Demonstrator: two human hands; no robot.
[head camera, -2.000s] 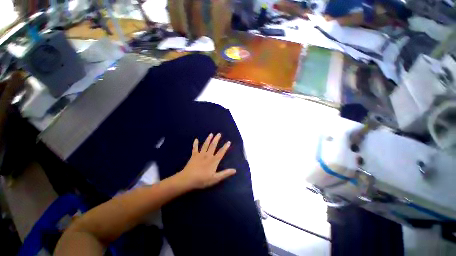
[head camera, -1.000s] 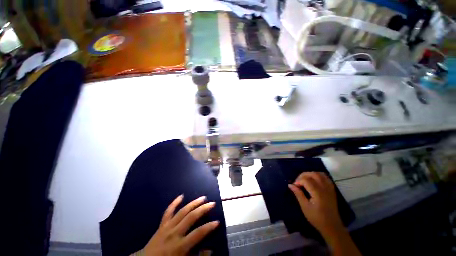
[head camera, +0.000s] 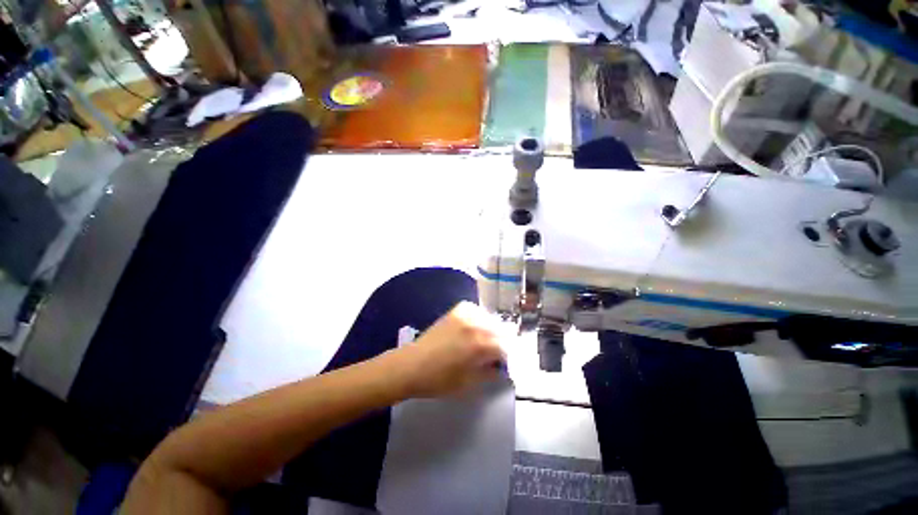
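A navy cut panel (head camera: 347, 443) with a rounded top lies left of the needle area. A pale strip (head camera: 448, 453), a lining or reverse side, lies over its right part. My left hand (head camera: 458, 352) is closed at the strip's top edge, fingers bent down beside the presser foot area; the fingertips are mostly hidden. The white sewing machine head (head camera: 624, 241) with a blue stripe stands right of my hand. Folded dark pieces (head camera: 679, 422) lie right of the needle, partly under the head. My right hand is not in view.
A long stack of navy panels (head camera: 191, 262) lies at the left on a grey surface (head camera: 81, 282). Orange (head camera: 423, 101) and green (head camera: 518, 91) sheets lie along the table's far edge. A ruler strip (head camera: 574, 486) runs along the near edge. A white hose (head camera: 720, 111) loops behind the machine.
My left hand has moved from lying spread on the navy panel up to the needle area and closed. The pale strip now shows over the panel. My right hand has left the picture.
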